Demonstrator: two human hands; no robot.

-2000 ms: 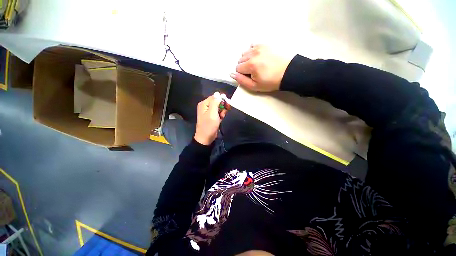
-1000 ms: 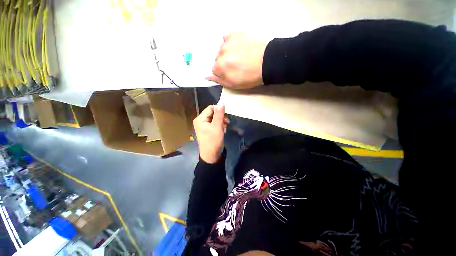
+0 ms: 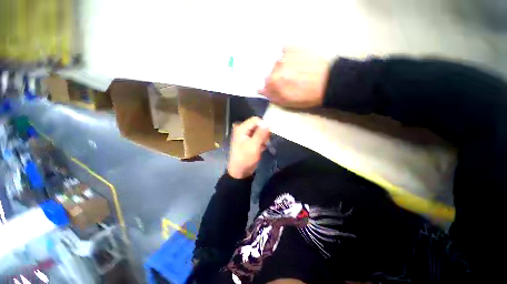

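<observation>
The pale beige pouch [image 3: 333, 138] lies over my lap at the table edge, yellow edging along its lower side. My left hand [image 3: 248, 147] pinches its near-left corner with thumb and fingers. My right hand [image 3: 295, 77] is curled over the same end, just above and right of my left hand, gripping its upper edge; its fingertips are blurred. A small green thing, perhaps thread snips [image 3: 231, 62], lies on the white table left of my right hand. My right sleeve covers part of the pouch.
The white table [image 3: 167, 33] spans the top. An open carton [image 3: 199, 122] with pale pieces inside stands below its edge. A blurred yellow-edged stack [image 3: 36, 33] is at top left. A blue crate [image 3: 173, 258] is at the bottom; boxes stand across the floor at left.
The green thing was in my left hand two seconds ago and now lies on the table. My left hand now pinches the corner. The view has shifted, showing more floor at left.
</observation>
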